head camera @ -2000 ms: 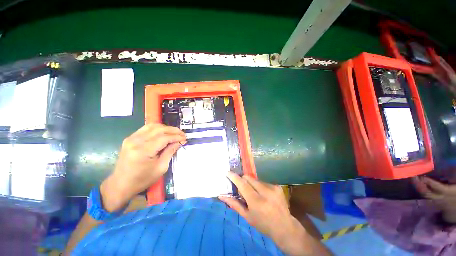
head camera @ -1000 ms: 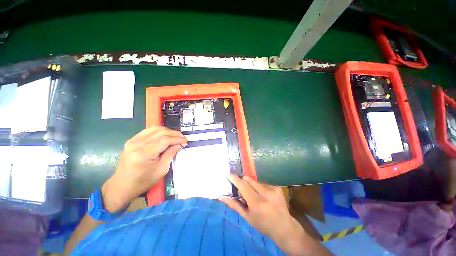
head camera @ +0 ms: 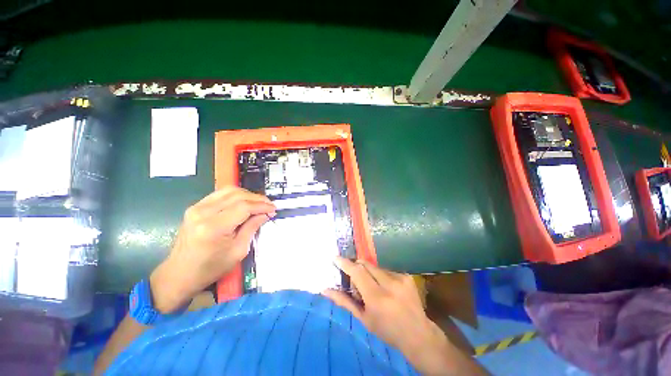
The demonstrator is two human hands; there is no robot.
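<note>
An open tablet (head camera: 340, 220) lies inside a red holding frame (head camera: 357, 183) in front of me. A large white battery (head camera: 298, 253) fills its lower part, and the main board (head camera: 290, 169) with silver shields sits above. My left hand (head camera: 219, 233) has thumb and forefinger pinched together at the battery's upper left corner, by the dark strip (head camera: 305, 210) below the board. Whether something thin is between the fingertips cannot be told. My right hand (head camera: 381, 294) rests with fingers apart on the battery's lower right edge and the tablet's side, holding nothing visible.
A white card (head camera: 174, 142) lies left of the frame. A shiny tray (head camera: 81, 191) with several white rectangles is at far left. Another framed tablet (head camera: 563, 198) lies at right, with more framed units beyond. A metal post (head camera: 460, 48) rises from the chipped rail (head camera: 294, 92). A purple sleeve (head camera: 596, 323) shows lower right.
My hands stay almost in place. At right, the neighbouring framed tablet has been set flat, apart from the second frame, which now lies farther right. The neighbour's hand has left view.
</note>
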